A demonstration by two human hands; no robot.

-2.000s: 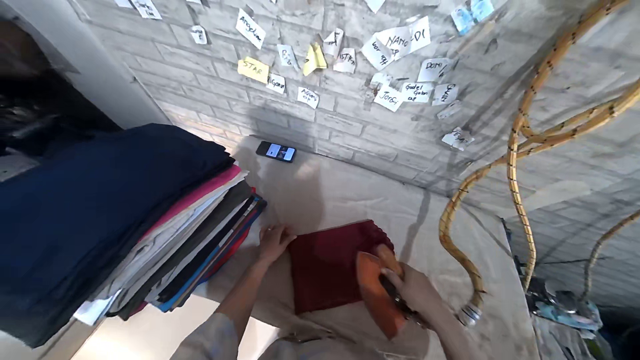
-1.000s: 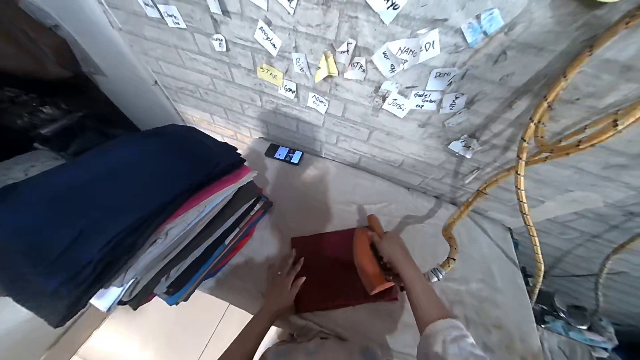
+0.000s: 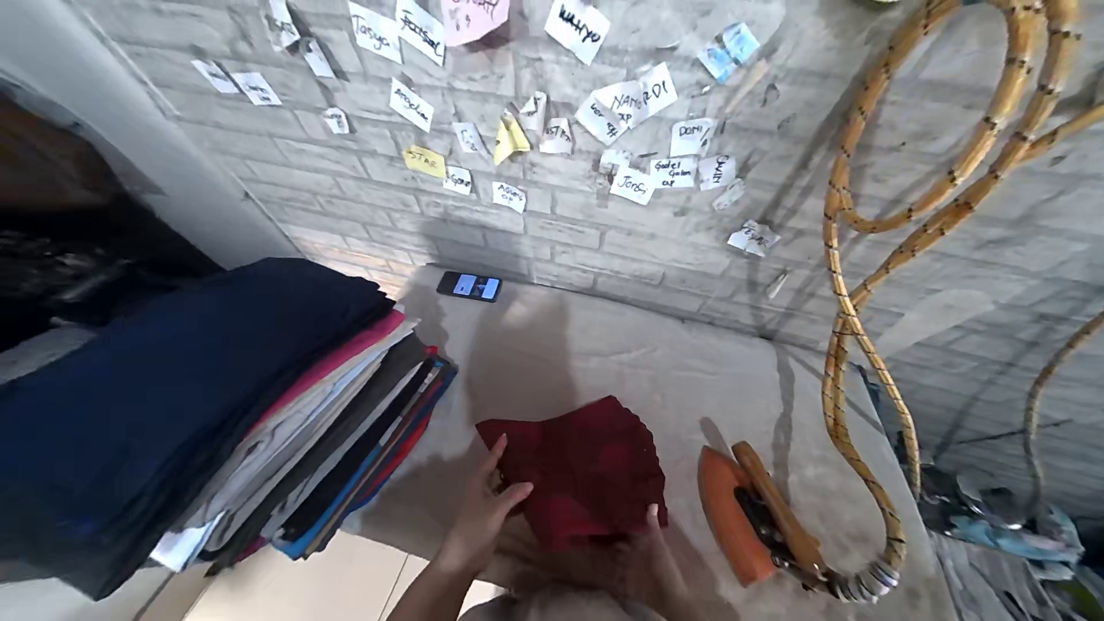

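A dark red piece of fabric [image 3: 586, 470] with a wavy right edge lies bunched on the cloth-covered table, its near edge lifted. My left hand [image 3: 483, 509] grips its left edge between thumb and fingers. At its lower right corner is my right hand [image 3: 651, 552], a fingertip against the fabric; the rest of that hand is blurred and partly hidden. Right of it, an orange iron [image 3: 733, 517] with a wooden handle rests on the table, touched by neither hand. A thick yellow-brown cord [image 3: 862, 466] runs from its rear end.
A tall stack of folded garments [image 3: 216, 388], navy on top, stands at the left. By the brick-patterned wall [image 3: 621, 250], hung with handwritten paper notes, lies a phone [image 3: 470, 286]. Loops of cord hang at the right, above assorted items [image 3: 1009, 526] beyond the table's edge.
My right hand has let go of the iron, which now stands to the right of the fabric. The red fabric, flat and folded before, is now lifted and bunched, with my left hand at its edge.
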